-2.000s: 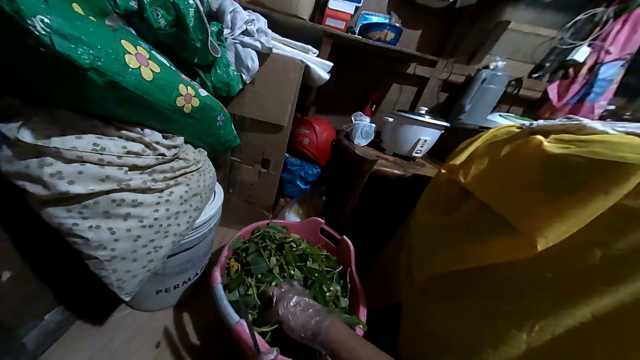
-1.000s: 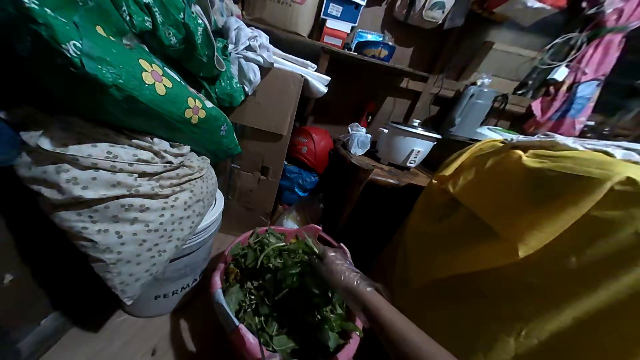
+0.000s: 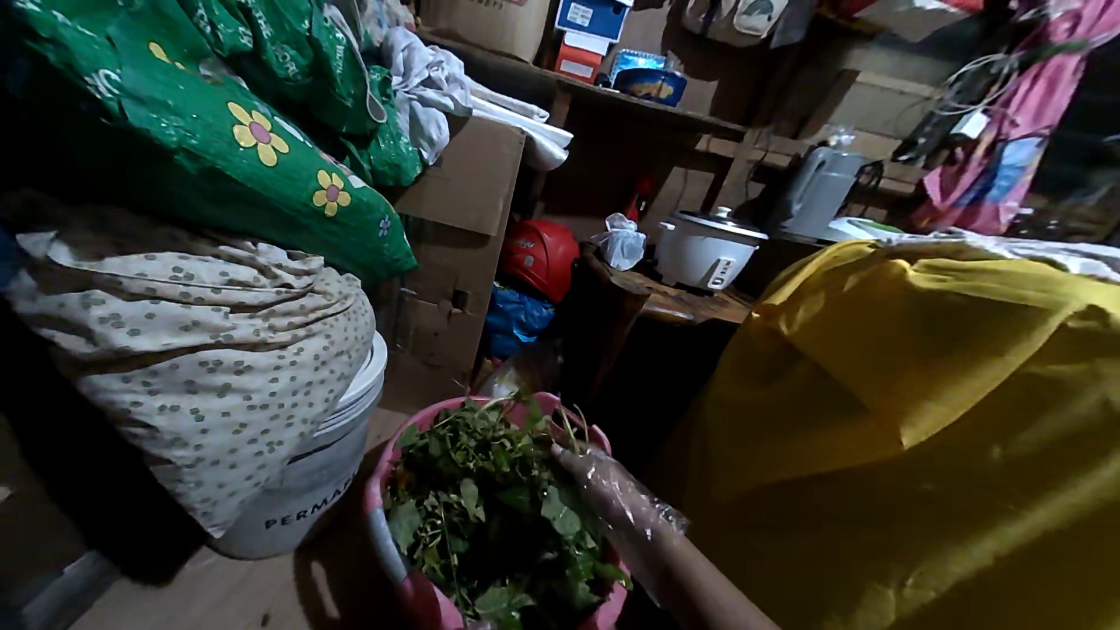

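Note:
Cut green leafy stems [image 3: 499, 507] fill a pink plastic basket [image 3: 378, 499] low in the middle of the head view. My right hand [image 3: 599, 481], in a clear plastic glove, reaches in from the lower right over the basket's right side. Its fingers are at the back right of the greens, closed on some thin stems. Of my left hand no clear part shows; a bit of clear plastic lies at the basket's near rim, at the bottom edge of the view.
Left of the basket stands a white plastic bucket [image 3: 297, 516] beneath a patterned cloth bundle [image 3: 219, 359]. A yellow cloth [image 3: 875, 420] covers a bulky thing at right. Behind are a cardboard box [image 3: 446, 289], a red helmet [image 3: 541, 258] and a rice cooker [image 3: 707, 249] on a wooden surface.
My right hand was low in the greens two seconds ago, then moved up to the basket's back right side. It remains there, and the greens have shifted under it.

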